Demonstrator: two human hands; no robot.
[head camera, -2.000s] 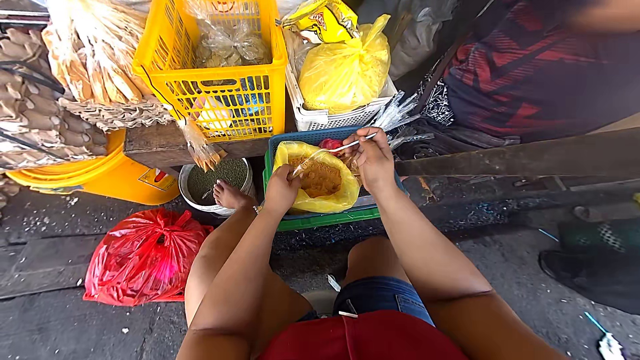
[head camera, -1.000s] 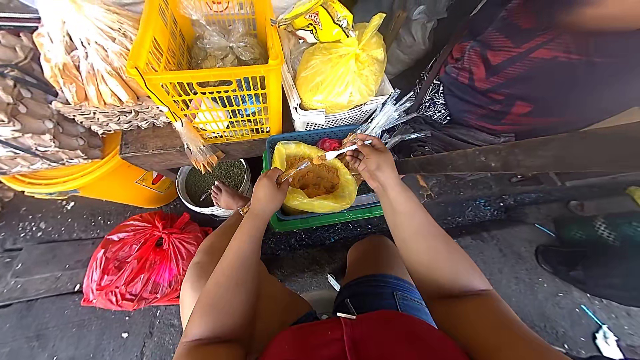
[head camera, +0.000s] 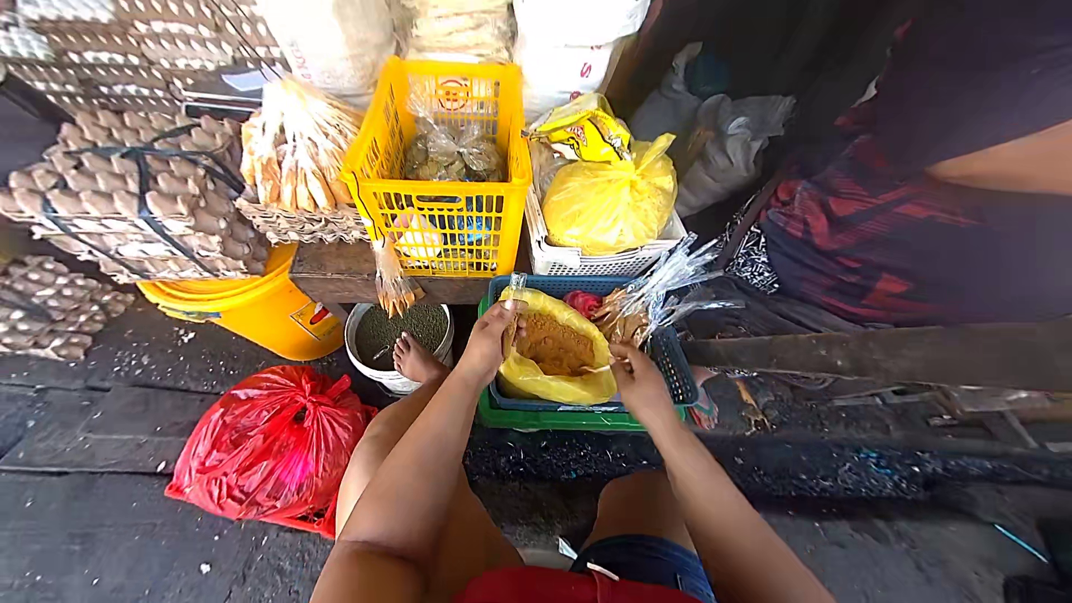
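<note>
An orange-brown powder (head camera: 557, 345) fills a yellow plastic bag (head camera: 548, 388) with its mouth spread wide. At the bag's left edge my left hand (head camera: 494, 339) holds upright a narrow clear plastic sleeve (head camera: 517, 289) with some brown powder low in it. My right hand (head camera: 632, 373) is at the bag's right rim, its fingers closed on what looks like the handle of a small white spoon (head camera: 596, 368); the spoon's end is hard to make out. The bag sits in a dark blue plastic basket (head camera: 682, 368), beside filled clear sachets (head camera: 628, 314) and a small red bundle (head camera: 582, 303).
A green tray (head camera: 553, 419) lies beneath the basket. Behind stand a yellow crate (head camera: 448, 226) and a white basket (head camera: 595, 261). A pail of green beans (head camera: 402, 331), with a foot over it, and a red bag (head camera: 272, 452) are at left. Another person (head camera: 904, 226) is at right.
My hands have moved apart, to opposite sides of the yellow bag; a second ago the white spoon was up at the sleeve's mouth. The sleeve now stands more upright. The view has shifted.
</note>
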